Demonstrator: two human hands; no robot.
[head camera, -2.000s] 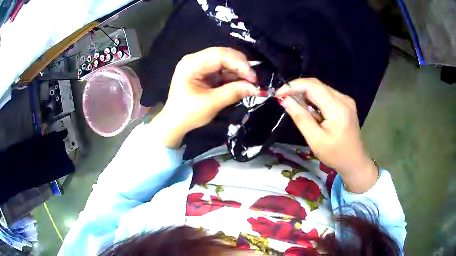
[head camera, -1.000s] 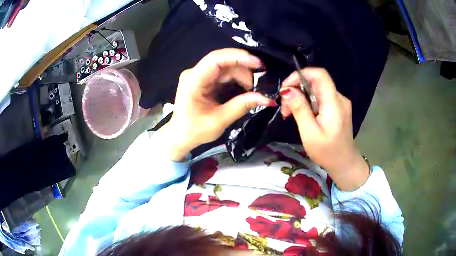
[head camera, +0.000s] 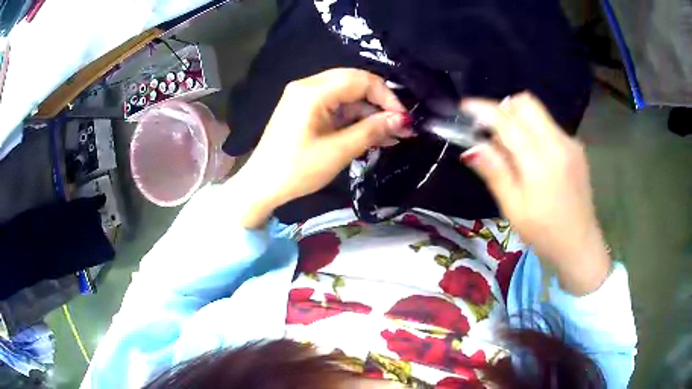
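A black garment (head camera: 485, 45) lies over the lap, with a white floral trim (head camera: 355, 27) running down its upper middle and a trim loop near the waist. My left hand (head camera: 334, 129) pinches the garment's edge between thumb and forefinger; the exact spot is hidden by the fingertips. My right hand (head camera: 535, 171) is just right of it, blurred, holding silver thread snips (head camera: 455, 135) whose blades point left toward the left fingertips. A pale strand (head camera: 434, 165) shows on the cloth below the snips. I cannot tell whether the blades touch a thread.
A pink translucent tub (head camera: 168, 156) stands on the floor at the left. Behind it is a grey tray (head camera: 205, 68) of small spools. A white-covered table (head camera: 83, 38) is at the upper left. A grey panel with blue edging (head camera: 660, 49) is at the upper right.
My right hand has moved away to the right from my left fingertips, and the snips have swung from pointing up to pointing left. My left finger and thumb have closed together.
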